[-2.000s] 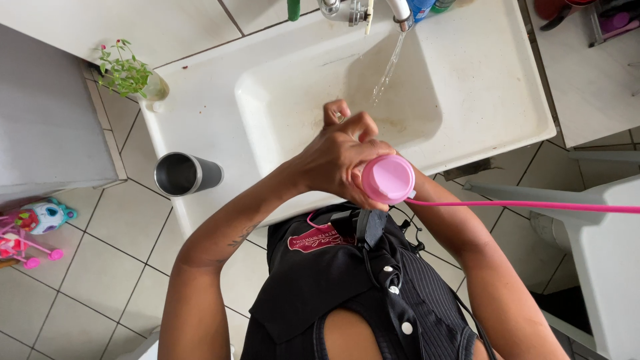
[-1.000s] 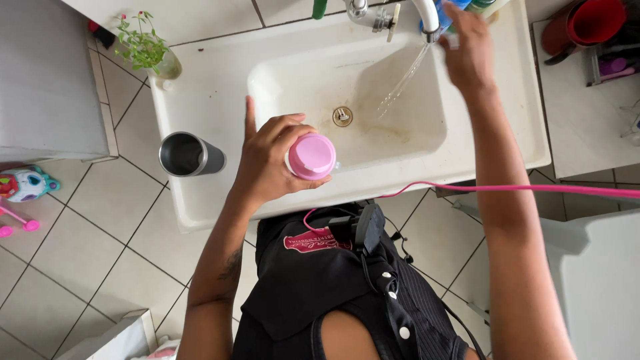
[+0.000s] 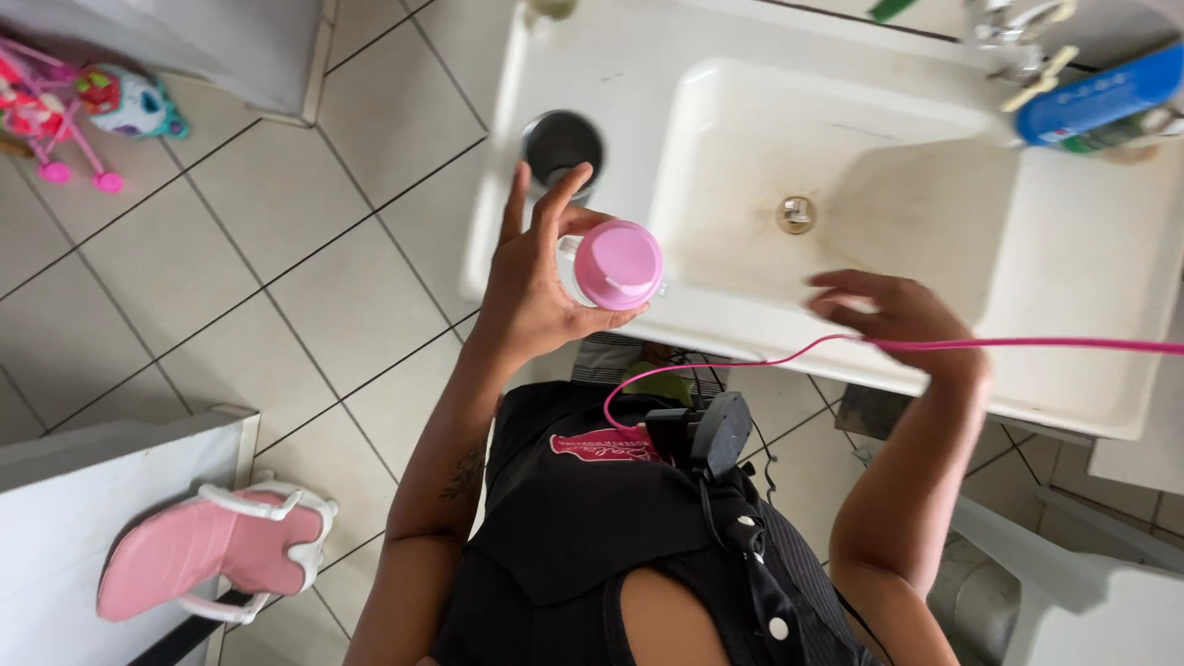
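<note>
My left hand (image 3: 546, 268) grips a small bottle with a pink lid (image 3: 618, 265) in front of the sink's left edge; its thumb and a finger rest on the bottle while other fingers stick out. Just beyond those fingers stands a dark tumbler (image 3: 562, 153) with an open top, on the sink's left ledge. My right hand (image 3: 888, 314), slightly blurred, hangs over the front rim of the white sink (image 3: 721, 120) with its fingers apart and nothing in them. A pink cable (image 3: 1017, 342) passes by my right wrist and runs to the dark device at my chest.
A faucet (image 3: 1013, 42) and a blue bottle (image 3: 1101, 97) are at the sink's back right. A pink padded seat (image 3: 217, 555) stands at lower left, toys (image 3: 129, 100) lie on the tiled floor at upper left, and a pale plastic chair (image 3: 1064, 592) is at lower right.
My right hand has come back from the faucet toward the sink's front. Water ran from the spout before; no stream shows now. My left hand has carried the pink-lidded bottle nearer the tumbler. The view has shifted left.
</note>
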